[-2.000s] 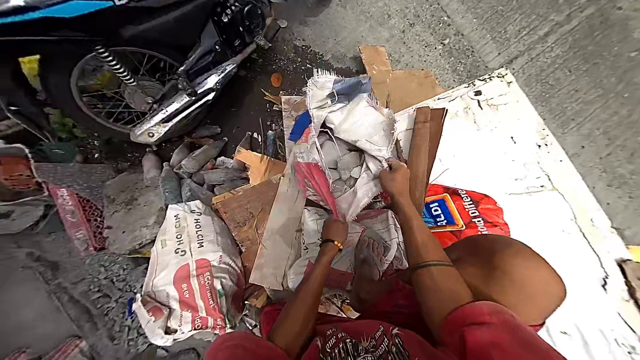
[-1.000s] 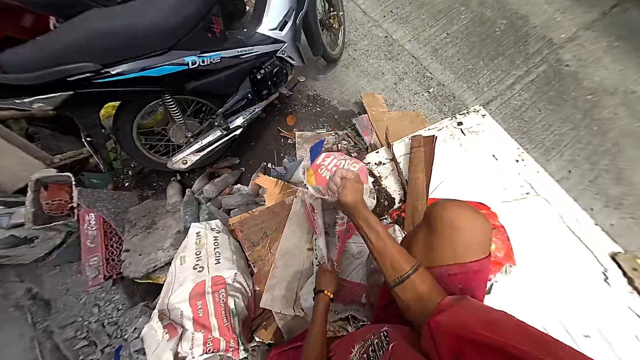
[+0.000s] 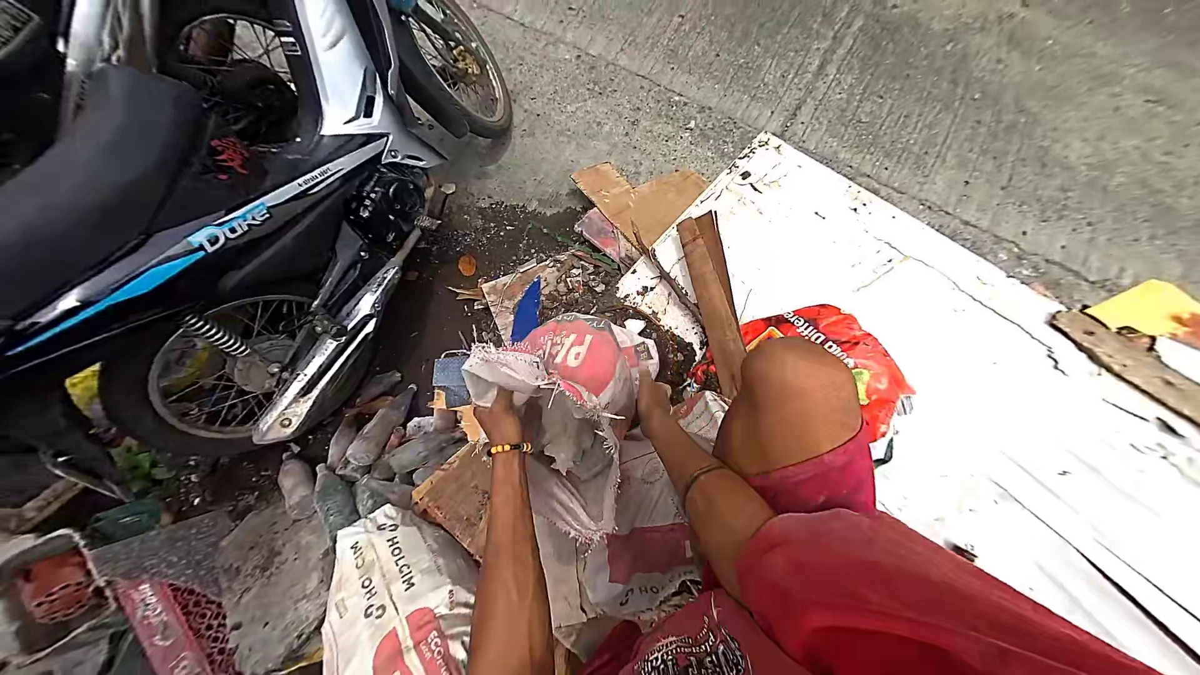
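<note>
A white and pink woven plastic sack (image 3: 586, 361) hangs between my two hands, its frayed mouth tipped down towards me and pale grey pieces showing inside. My left hand (image 3: 500, 419) grips the sack's edge at its left side. At the sack's right side is my right hand (image 3: 652, 403), its fingers partly hidden against the cloth. Below lie a flattened Holcim cement sack (image 3: 647, 553) and scraps of board. A fuller white Holcim sack (image 3: 398, 591) stands left of my left forearm.
A parked black motorcycle (image 3: 234, 225) is at upper left, with dusty plastic bottles (image 3: 380, 427) beside its wheel. To the right lie a wooden strip (image 3: 710, 300), a red plastic bag (image 3: 825, 328) and a large white board (image 3: 937, 375). A red crate (image 3: 159, 619) sits at lower left.
Two seconds ago the sack lay with its mouth up, showing grey lumps; then my right hand lifted its printed end. Now its mouth faces me, and my left hand has moved up to it.
</note>
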